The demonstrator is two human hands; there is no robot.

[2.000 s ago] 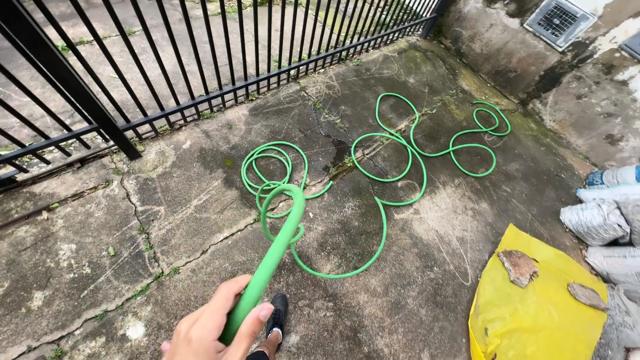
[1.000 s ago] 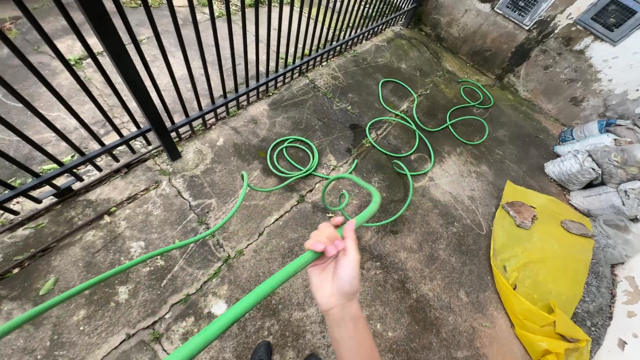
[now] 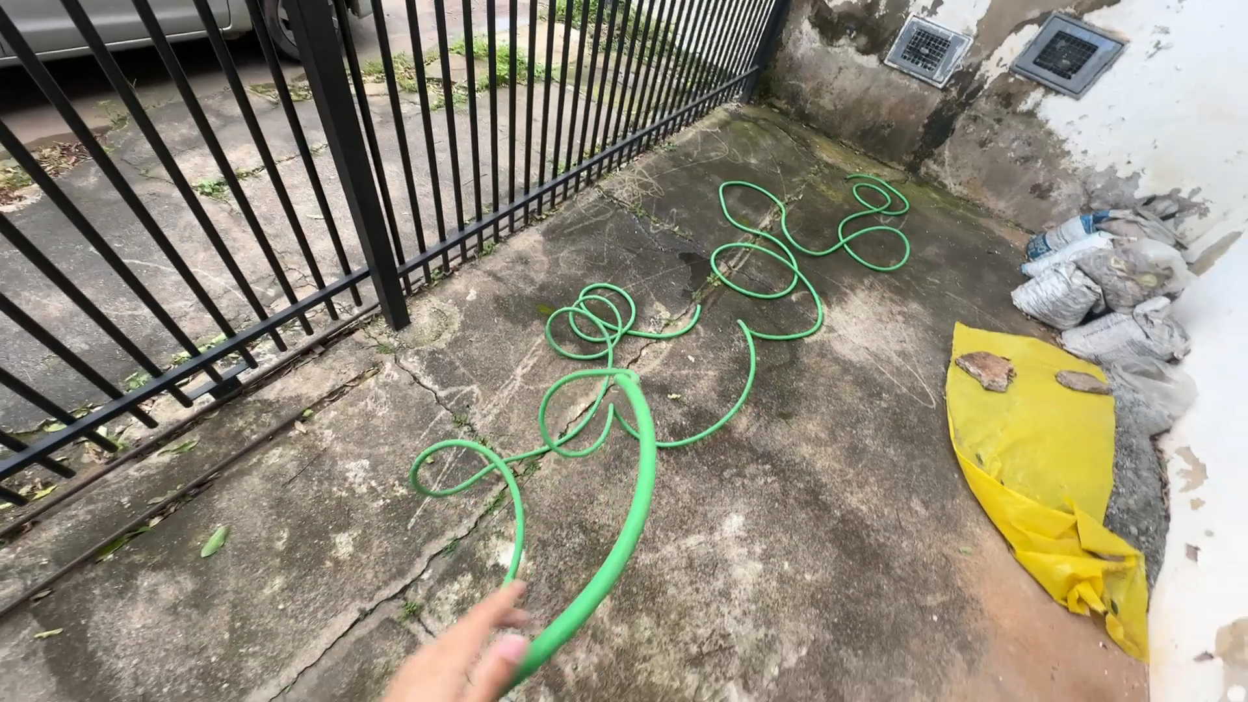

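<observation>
My left hand (image 3: 463, 648), blurred and partly cut off, is at the bottom edge, left of centre. Its fingers and thumb are at a green garden hose (image 3: 634, 507), beside a thick near stretch that rises and curves to the ground. A thinner-looking stretch runs from the fingertips up into a loop at the left. Whether the fingers close on the hose is unclear. Farther off, the hose lies in several loose loops on the cracked concrete floor (image 3: 799, 546). My right hand is out of view.
A black metal fence (image 3: 341, 146) runs along the left and back. At the right lie a yellow plastic sheet (image 3: 1033, 429) with stone pieces (image 3: 987, 370), filled bags (image 3: 1058, 292) and a peeling wall (image 3: 1209, 127) with square vents (image 3: 1068, 54). A car (image 3: 127, 21) stands beyond the fence.
One second ago a hand gripped the hose near mid-view, with another length stretching to the lower left. That length now lies in loops left of centre, and the hand in view is lower.
</observation>
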